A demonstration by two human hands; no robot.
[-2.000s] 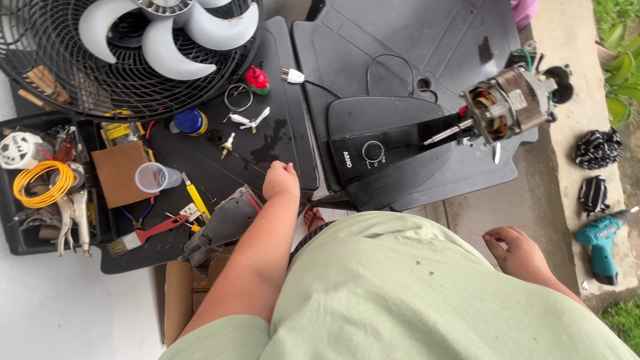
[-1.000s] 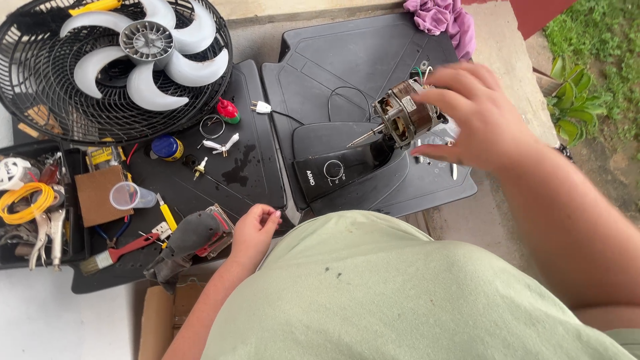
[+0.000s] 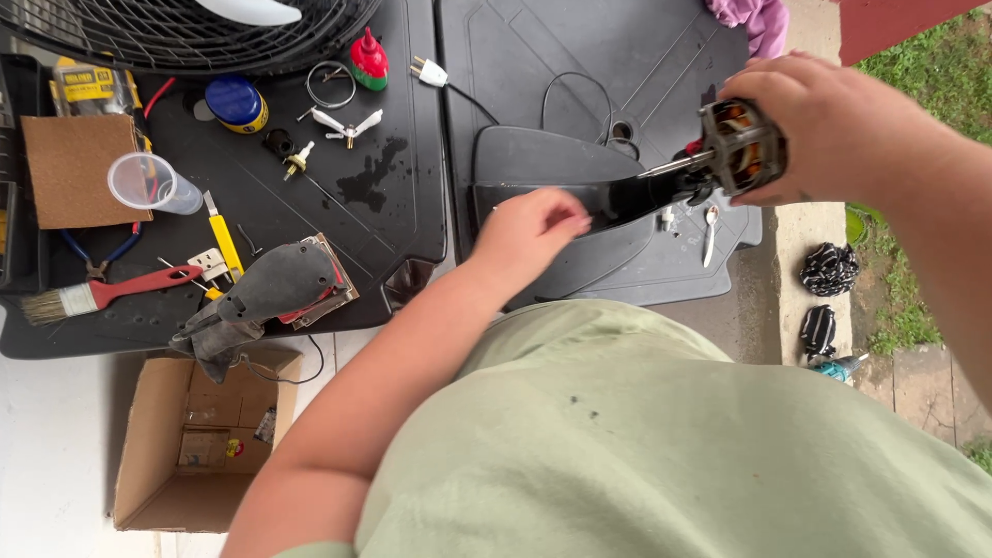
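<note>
My right hand (image 3: pixel 829 132) grips the back of a fan motor (image 3: pixel 740 147), whose metal shaft (image 3: pixel 674 164) points left. The motor sits at the end of the neck of a black fan base (image 3: pixel 558 155), which lies on the table with its cord and white plug (image 3: pixel 428 71). Over the base's control end hovers my left hand (image 3: pixel 535 229), its thumb and fingertips close together; whether it holds something small cannot be told. A white plastic spoon (image 3: pixel 710 236) and a small white part (image 3: pixel 667 218) lie below the motor.
At left are a fan grille (image 3: pixel 194 46), a blue-lidded jar (image 3: pixel 236 103), a red-capped bottle (image 3: pixel 369 60), a plastic cup (image 3: pixel 155 183), a yellow cutter (image 3: pixel 225 246), a paintbrush (image 3: pixel 116 291) and an electric sander (image 3: pixel 279 283). A cardboard box (image 3: pixel 205 496) stands below the table edge.
My right hand, lowered by my side two seconds ago and just over the motor one second ago, now holds it. My left hand has moved right, from near the sander to over the fan base.
</note>
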